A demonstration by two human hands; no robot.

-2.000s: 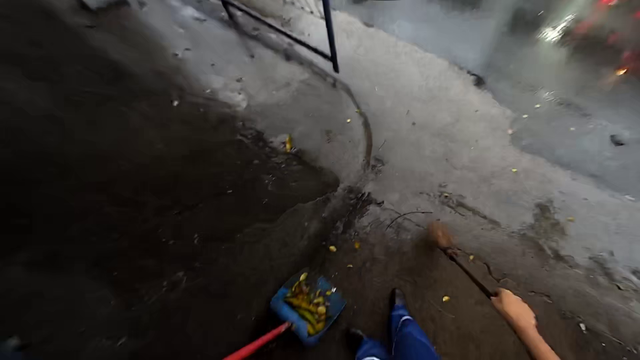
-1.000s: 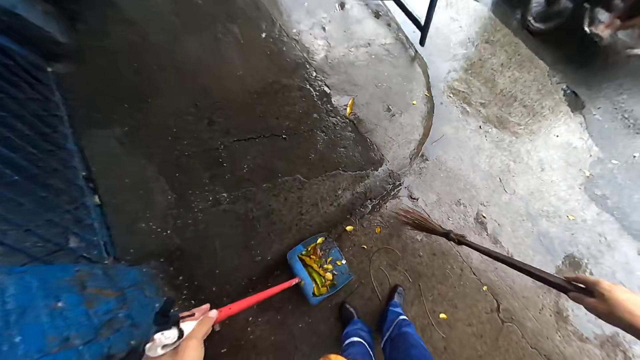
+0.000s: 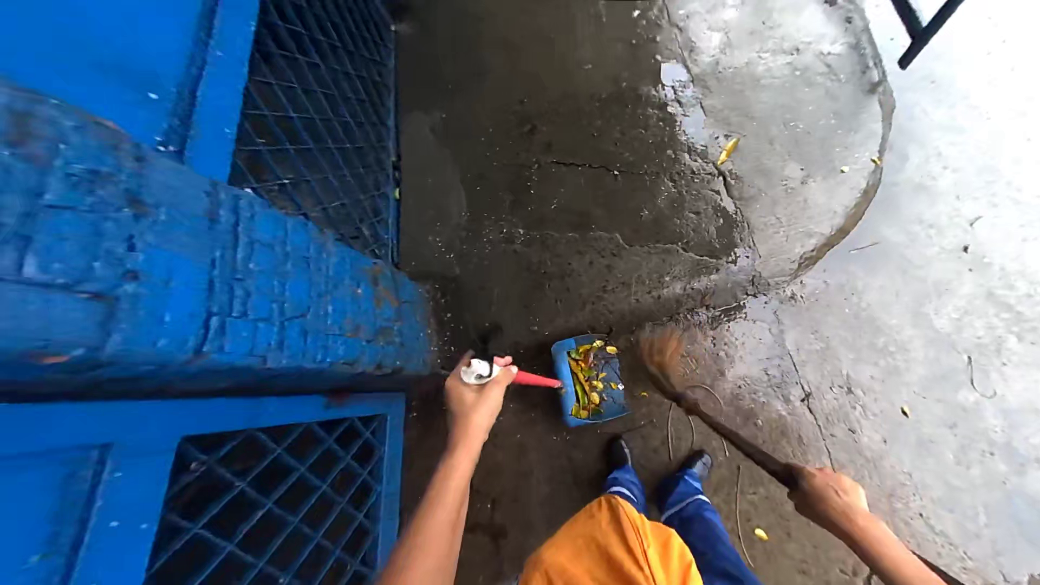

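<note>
My left hand (image 3: 479, 394) grips the red handle (image 3: 535, 379) of a blue dustpan (image 3: 561, 357) near its white end. Yellow and green leaves (image 3: 593, 382) lie in the dustpan, which rests on the wet concrete just beyond my feet. My right hand (image 3: 829, 496) is closed around the dark handle of a stick broom (image 3: 731, 439). The broom's brown bristles (image 3: 662, 353) are a little blurred and sit right of the dustpan, apart from it.
At the left stand a blue-painted brick wall (image 3: 244, 292) and blue doors with mesh panels (image 3: 276, 496). A yellow leaf (image 3: 728, 150) lies by a crack ahead, another (image 3: 760, 534) near my right foot. Thin stalks lie by the broom. A dark metal frame leg (image 3: 922, 32) stands at upper right.
The view has swung left, showing more of the blue wall. The broom's bristles have come closer to the dustpan. Both hands keep their hold since one second ago.
</note>
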